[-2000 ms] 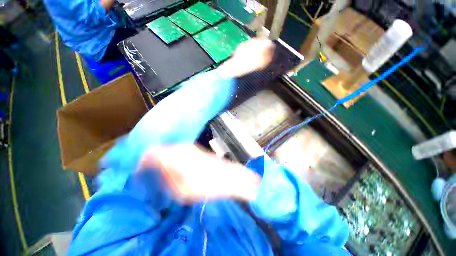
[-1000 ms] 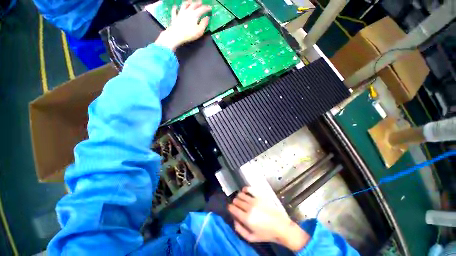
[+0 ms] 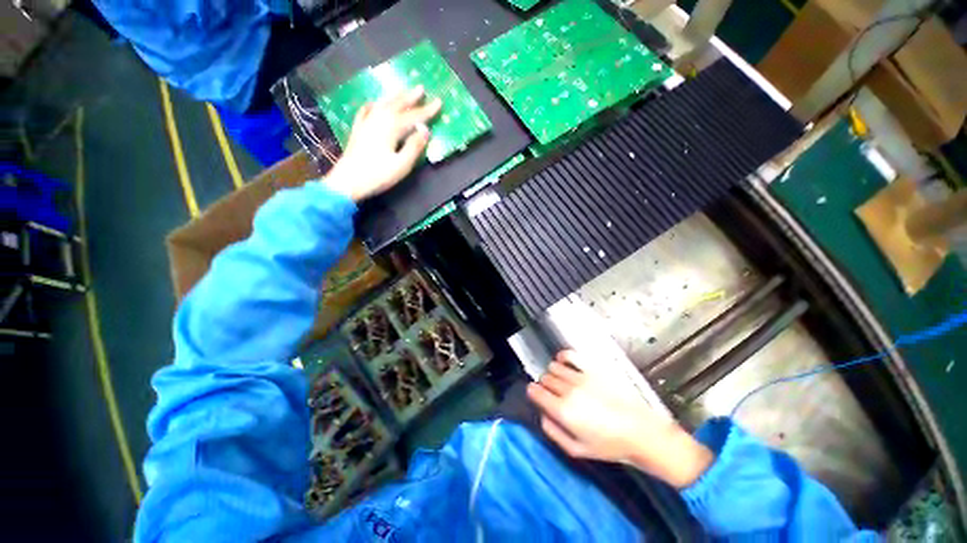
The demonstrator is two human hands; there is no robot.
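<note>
A green board panel [image 3: 451,98] lies on the smooth black mat [image 3: 472,37] at upper left. My left hand [image 3: 384,146] is on its near left part, fingers bent over it; the fingertips' grip is partly hidden. A larger green panel [image 3: 573,72] lies to its right, apart from it. My right hand [image 3: 610,414] is low in the centre, with nothing seen in it, its bent fingers at the pale metal line rail [image 3: 599,345].
A ribbed black plate [image 3: 636,180] spans between mat and line. Carriers [image 3: 408,339] with coppery-brown clips are stacked low at left, beside an open carton [image 3: 228,228]. Another person's blue sleeve [image 3: 212,48] is at upper left. A thin blue hose [image 3: 848,355] crosses the line.
My left hand and the panel under it have come nearer to me across the mat, away from the other panels. My right hand stays at the rail. The view has shifted, showing more carriers.
</note>
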